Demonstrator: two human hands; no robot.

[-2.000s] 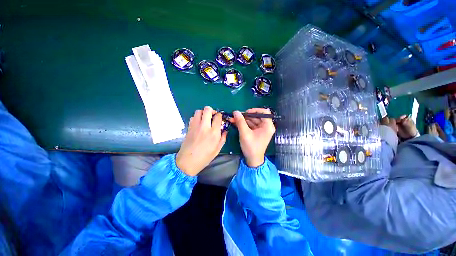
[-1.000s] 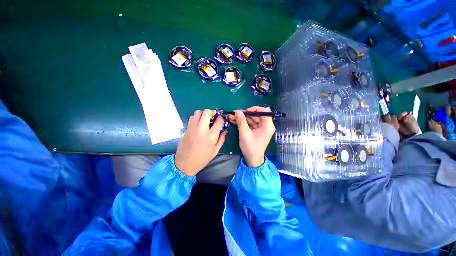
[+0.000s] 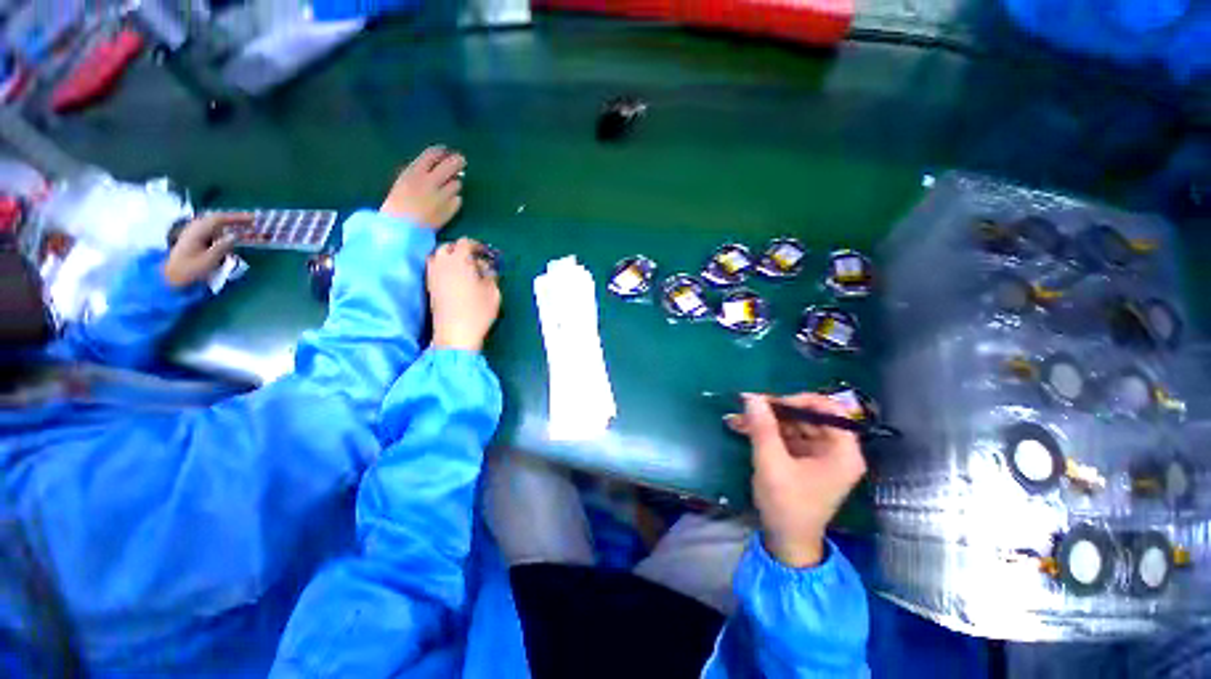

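My left hand (image 3: 464, 295) is stretched out to the left, its fingers on a small dark round housing (image 3: 489, 260) that they partly hide. My right hand (image 3: 804, 464) holds black tweezers (image 3: 830, 419), with the thin tips pointing left above the bench. Several open round housings with white-yellow inner parts (image 3: 730, 264) lie in a loose cluster ahead. Another housing (image 3: 850, 398) is partly hidden behind the tweezers and my right hand.
White strips (image 3: 574, 352) lie between my hands. Tall clear trays (image 3: 930, 531) holding discs with orange tabs stand at right. At left, a blue-sleeved person's hand (image 3: 428, 188) is just beyond mine; their other hand (image 3: 206, 248) touches a sheet (image 3: 290, 228). A dark object (image 3: 619, 117) lies farther back.
The view has swung left. My left hand has moved away from my right hand, leftward past the white strips, with the housing. My right hand still holds the tweezers. The neighbour has come into view.
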